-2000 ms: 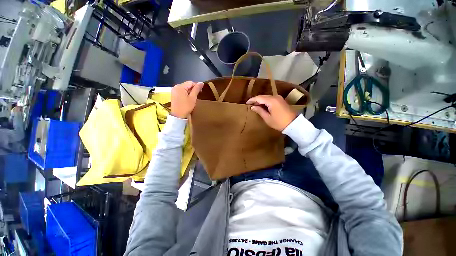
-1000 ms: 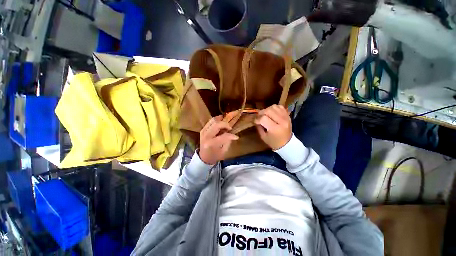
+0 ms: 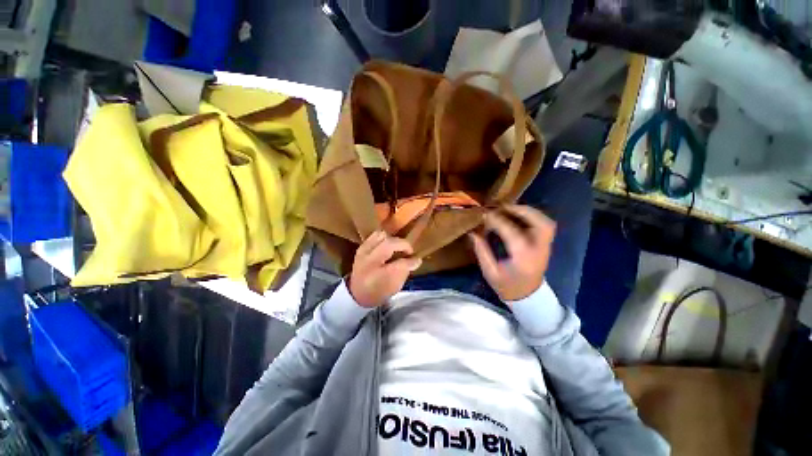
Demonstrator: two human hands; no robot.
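A brown tote bag (image 3: 343, 191) rests on the wearer's lap with its mouth open upward. Its narrow handles (image 3: 436, 142) stand across the opening. An orange patch (image 3: 414, 211) shows inside near the front rim. My left hand (image 3: 381, 267) pinches the front rim on the left side. My right hand (image 3: 516, 249) is at the rim's right side, slightly blurred, with thumb and fingers apart. Whether it touches the rim or holds a fine thread cannot be seen. Pale tan tabs (image 3: 371, 158) show at the bag's upper corners.
A limp yellow heap (image 3: 200, 191) lies at left. Green-handled scissors (image 3: 663, 151) lie on the white machine table (image 3: 748, 160) at right. Another brown bag (image 3: 699, 401) is at lower right. Blue bins (image 3: 80, 361) stand at far left. A grey bin (image 3: 396, 16) is at the top.
The bag was first held upright with its plain panel showing; its mouth now faces up, exposing the orange patch. In the last second my right hand moved slightly right and its fingers spread.
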